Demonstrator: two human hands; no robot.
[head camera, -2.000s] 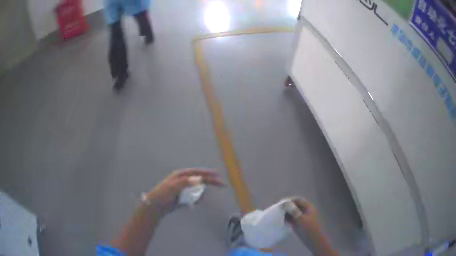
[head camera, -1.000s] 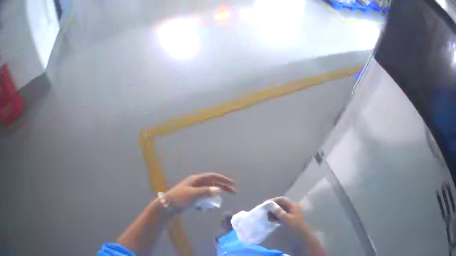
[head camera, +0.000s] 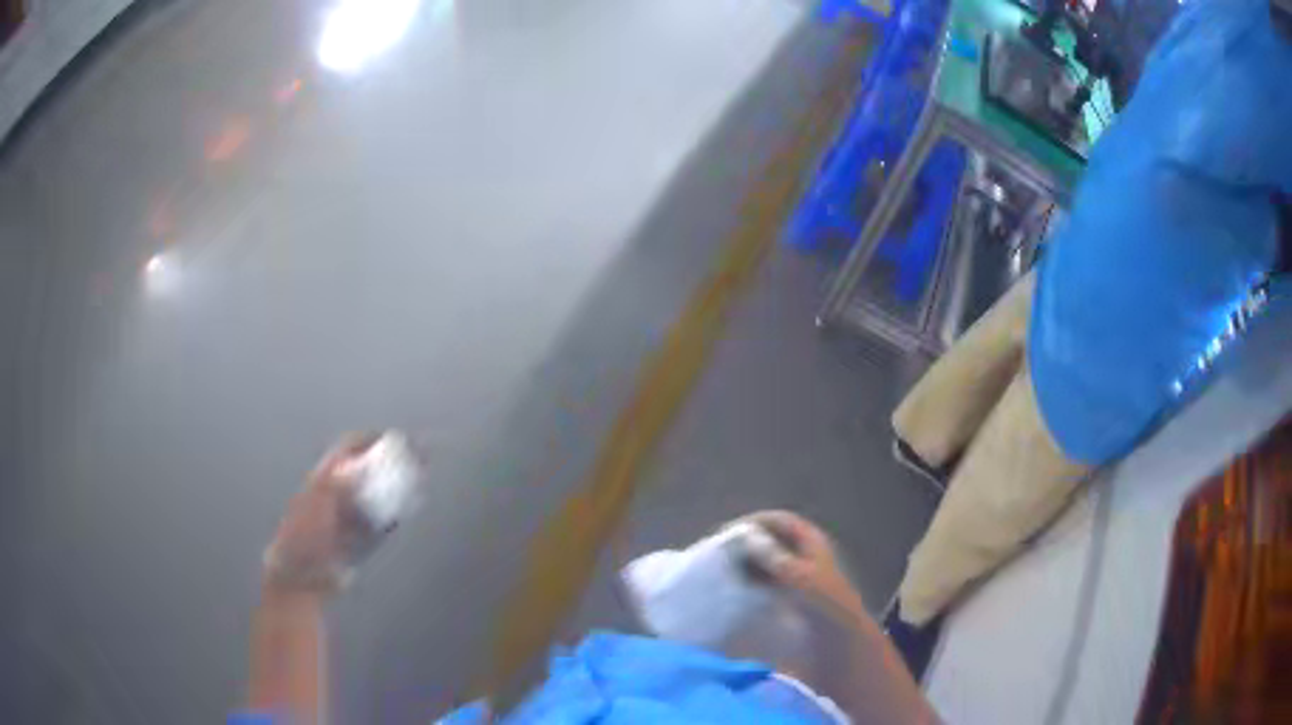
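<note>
My left hand (head camera: 323, 521) is at the lower left, blurred, its fingers closed around a small crumpled white wipe or glove (head camera: 387, 482). A pale bracelet shows at its wrist. My right hand (head camera: 796, 557) is at the lower centre, gripping the edge of a larger white wipe or glove (head camera: 703, 584) that hangs to its left. The two hands are well apart, above the floor and in front of my blue smock (head camera: 624, 686).
A person in a blue smock (head camera: 1155, 241) and tan trousers stands close on the right. Beyond are a green-topped bench (head camera: 1009, 116) with a metal frame and blue stools (head camera: 867, 156). A yellow line (head camera: 645, 411) crosses the grey floor (head camera: 468, 255).
The view has moved along the floor; the white machine panels have given way to the person, bench and stools. My left hand has moved left, away from my right, and closed around its white piece.
</note>
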